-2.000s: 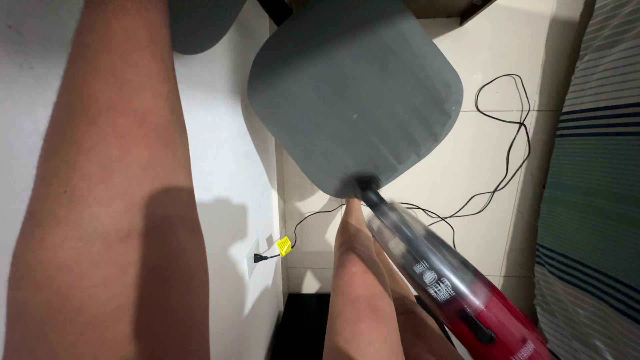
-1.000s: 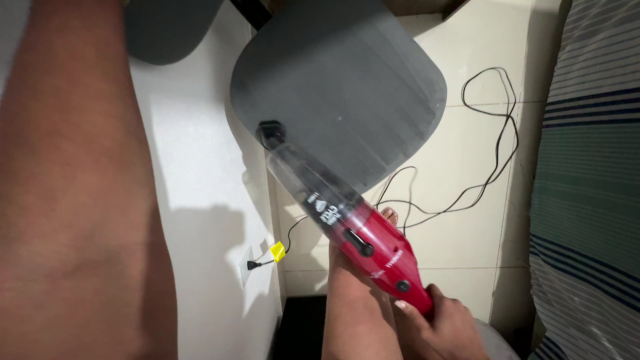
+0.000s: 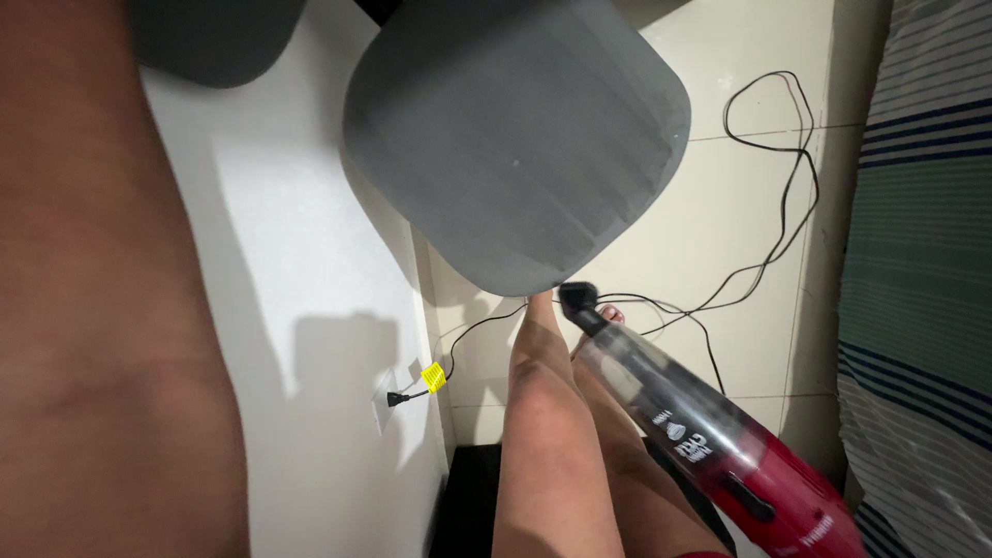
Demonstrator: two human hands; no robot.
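Note:
A red handheld vacuum cleaner (image 3: pixel 721 442) with a clear dust chamber reaches in from the lower right. Its black brush nozzle (image 3: pixel 579 302) is at the near edge of a grey upholstered chair seat (image 3: pixel 515 147); whether they touch is unclear. Brushed streaks mark the seat's right side. The vacuum's grip lies outside the frame, and no hand shows on it. At the far left a bare arm (image 3: pixel 116 310) stretches up past the frame's top, its hand out of sight. Neither my left hand nor my right hand is visible.
A black cord (image 3: pixel 787 209) loops over the tiled floor (image 3: pixel 752 341). A black plug (image 3: pixel 397 398) with a yellow tag (image 3: pixel 434 377) sits in a wall outlet at left. Striped bedding (image 3: pixel 922 256) borders the right. Another grey seat (image 3: pixel 217 39) is at upper left. My legs (image 3: pixel 554 442) are below.
The vacuum has swung from the seat's left edge to its near right edge. The hand seen on its grip a second ago has left the view.

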